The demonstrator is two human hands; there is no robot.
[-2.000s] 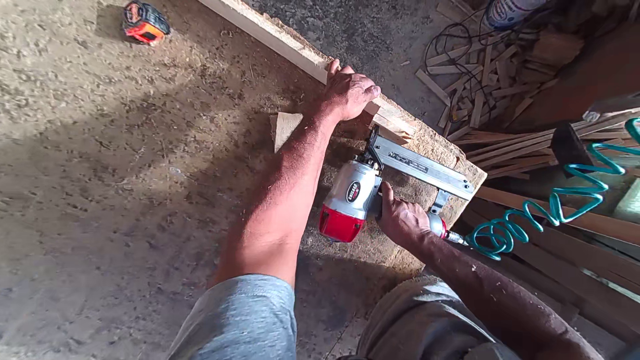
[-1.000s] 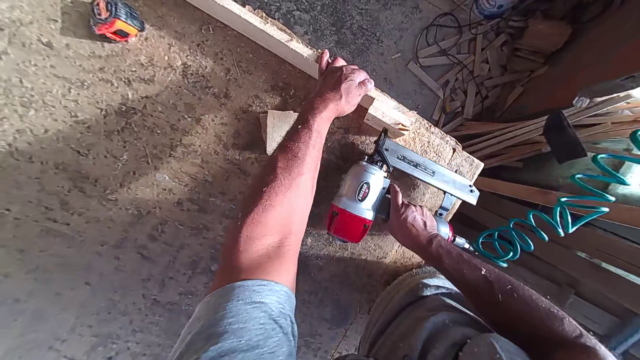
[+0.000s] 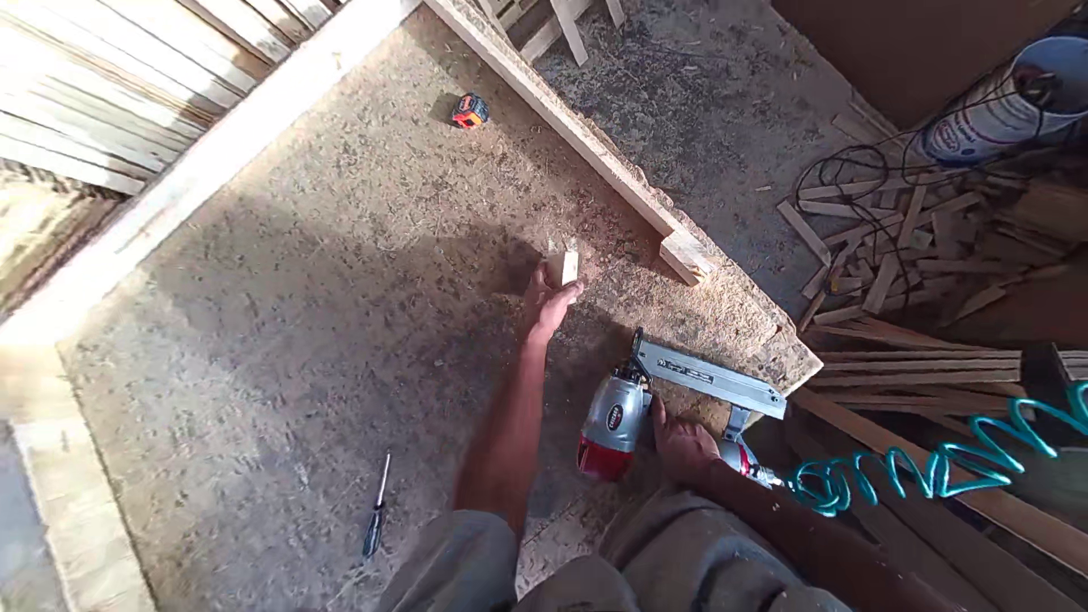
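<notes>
Near the middle of the table, my left hand (image 3: 548,304) grips a small wood block (image 3: 563,267). My right hand (image 3: 685,444) holds the handle of a pneumatic nailer (image 3: 614,416) with a silver body, a red cap and a long metal magazine. A teal coiled air hose (image 3: 943,472) runs from its handle to the right. A short wood piece (image 3: 685,257) sits against the end of a long wooden strip (image 3: 586,153) along the table's edge, beyond both hands.
A tape measure (image 3: 470,111) and a screwdriver (image 3: 376,510) lie on the sawdust-strewn table (image 3: 280,340). Wood offcuts (image 3: 918,242), a cable and a bucket (image 3: 1003,110) are on the floor at right. Long boards (image 3: 926,365) lie beside the table's right corner.
My left hand has left the long strip at the edge and taken hold of the small block that lay on the table. The view has shifted and now takes in more of the table.
</notes>
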